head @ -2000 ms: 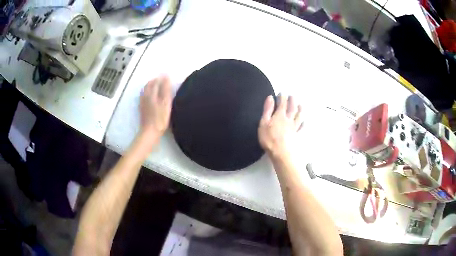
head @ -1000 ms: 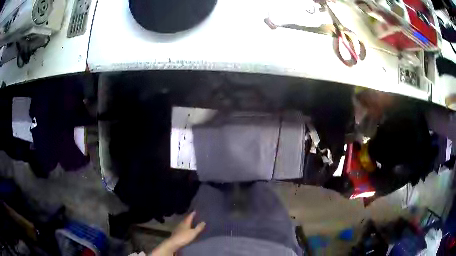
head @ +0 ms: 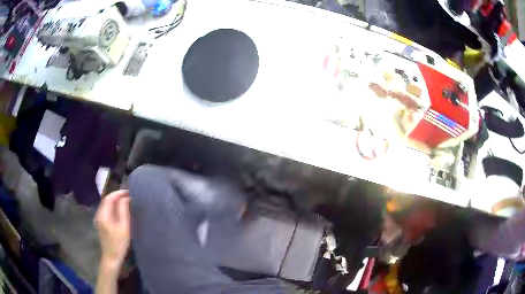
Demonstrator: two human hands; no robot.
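Observation:
The roll of black tape (head: 221, 65) lies flat on the white sewing table (head: 288, 123), left of the middle, with no hand touching it. My left hand (head: 114, 223) is low at the left, beside my grey-clad leg and below the table edge. Its fingers are slightly bent, and nothing shows in it. My right hand is not in view.
A white machine head (head: 86, 35) stands at the left of the table. A red and white machine head (head: 440, 106) stands at the right, with red-handled scissors (head: 371, 143) in front. A grey seat or bench (head: 262, 244) is below the table. Dark cloth (head: 80, 155) hangs at left.
Two seconds ago both hands were at the roll's sides; now they are off it. The view has swung down, then partly back up. My left hand has moved to the left of my leg.

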